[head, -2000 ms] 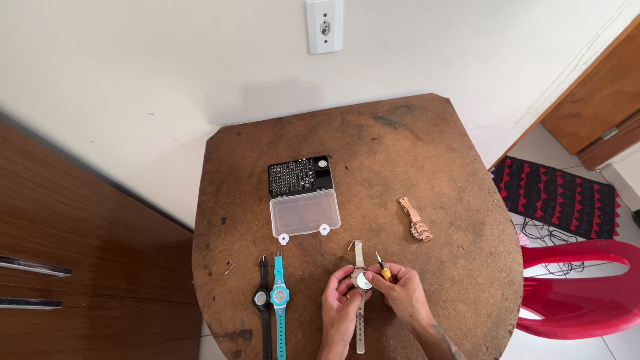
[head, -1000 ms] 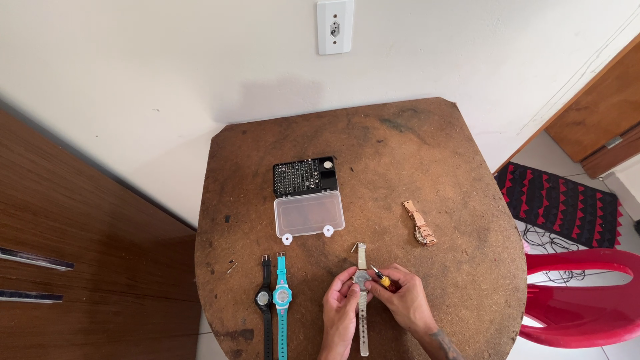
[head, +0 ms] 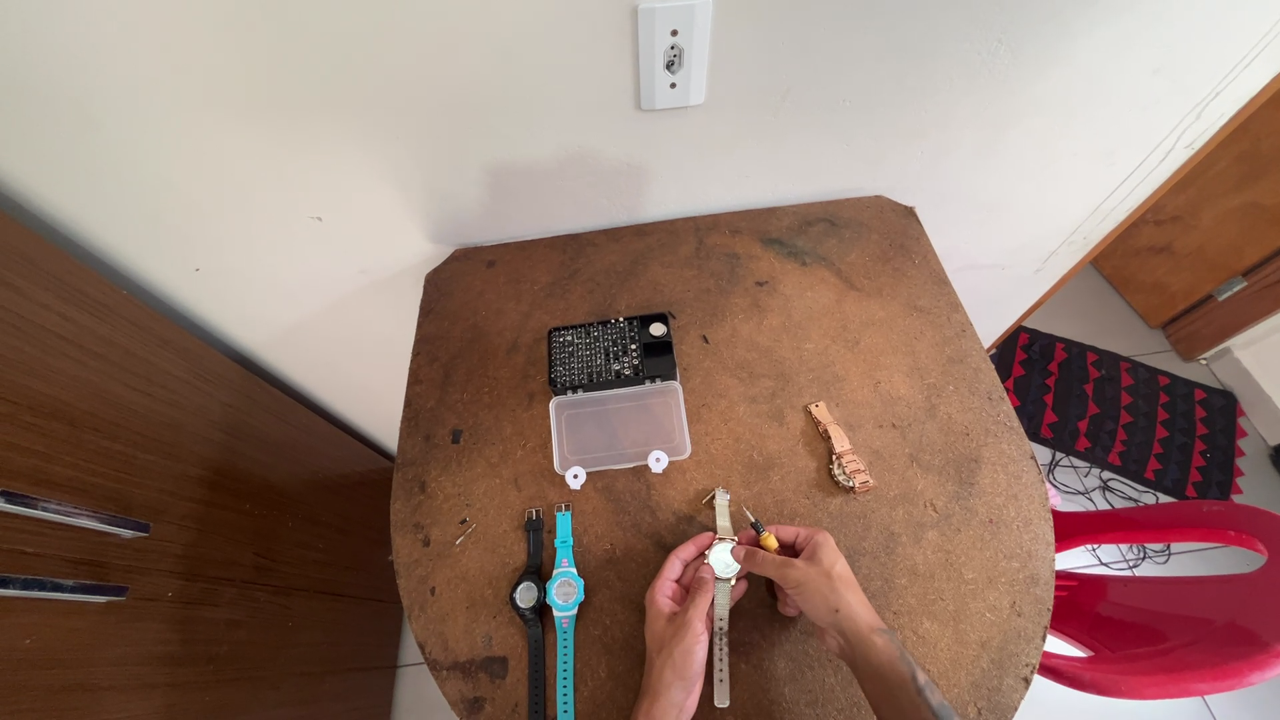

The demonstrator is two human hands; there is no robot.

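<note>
My left hand (head: 682,610) grips the round case of a wristwatch (head: 723,560) with a light metallic strap, its strap running up and down the table. My right hand (head: 805,572) touches the right side of the case with the thumb. Between its fingers it also holds a small screwdriver (head: 762,534) with a yellow and black handle, tip pointing up and left. Left of my hands lie a black digital watch (head: 527,594) and a turquoise digital watch (head: 566,592), side by side. A rose-gold metal watch (head: 843,455) rests to the upper right.
An open black case of small metal parts (head: 596,355) has its clear plastic lid (head: 620,427) folded toward me. Thin metal pieces (head: 465,533) lie left of the watches. A red plastic chair (head: 1160,655) stands right of the wooden table (head: 930,350); a wooden cabinet (head: 200,500) is at left.
Both hands stay at the light-strapped watch, with small shifts of the fingers and screwdriver. The other watches and the parts case have not moved.
</note>
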